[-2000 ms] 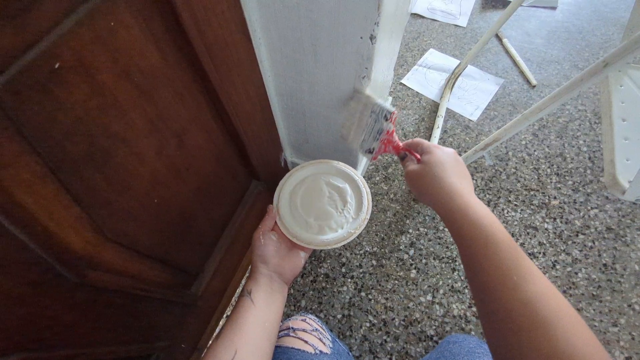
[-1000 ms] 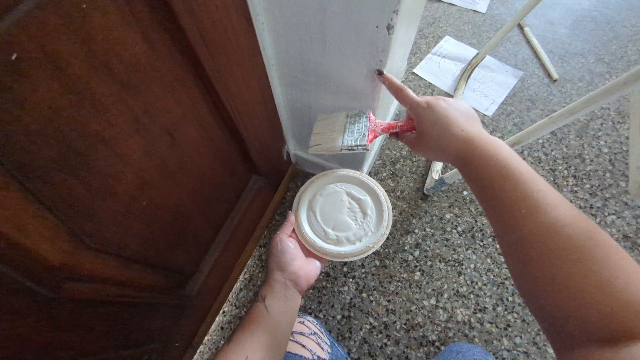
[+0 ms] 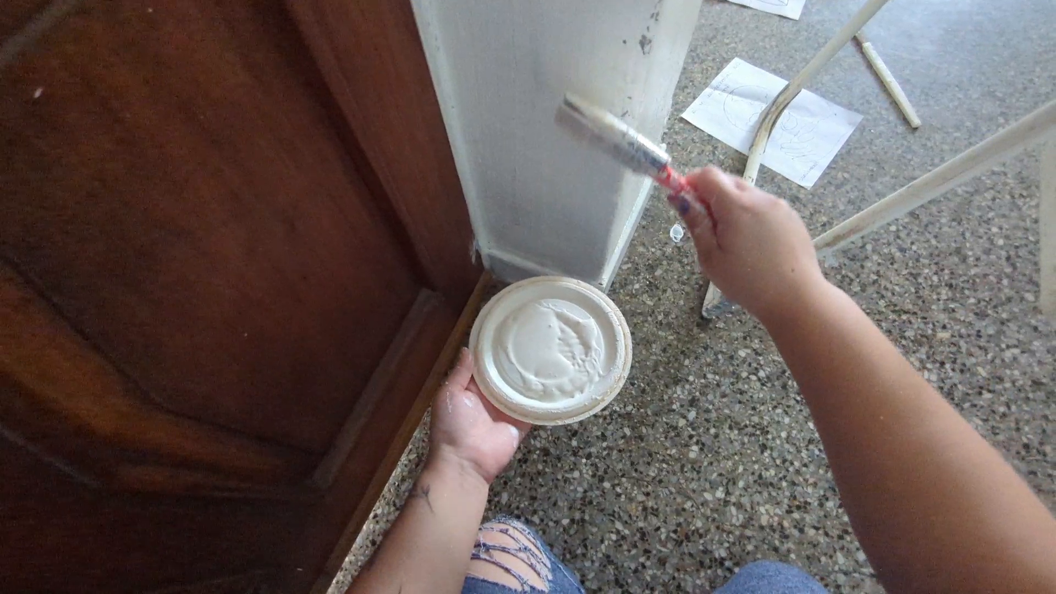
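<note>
My left hand [image 3: 474, 429] holds a round white plastic lid [image 3: 620, 363] from below, its face up, with thick white paint [image 3: 540, 346] pooled in its middle. In my right hand [image 3: 747, 235] is the red handle of a flat paintbrush [image 3: 615, 136]. The brush is edge-on to me, its bristles pointing up and left, white-coated and slightly blurred. It is in front of a white painted wall end [image 3: 536, 157] with chipped spots near its right edge. Whether the bristles touch that surface, I cannot tell.
A dark wooden panelled door [image 3: 206, 206] stands close on the left. White metal legs [image 3: 932, 177] rise at the right from the speckled terrazzo floor [image 3: 660, 495]. Behind them lie a paper sheet with line drawings [image 3: 792, 153] and a thin white stick [image 3: 889, 82].
The brush has turned from flat and level to edge-on, with its bristles now higher up the white surface. My right index finger, extended a second ago, is now curled round the handle.
</note>
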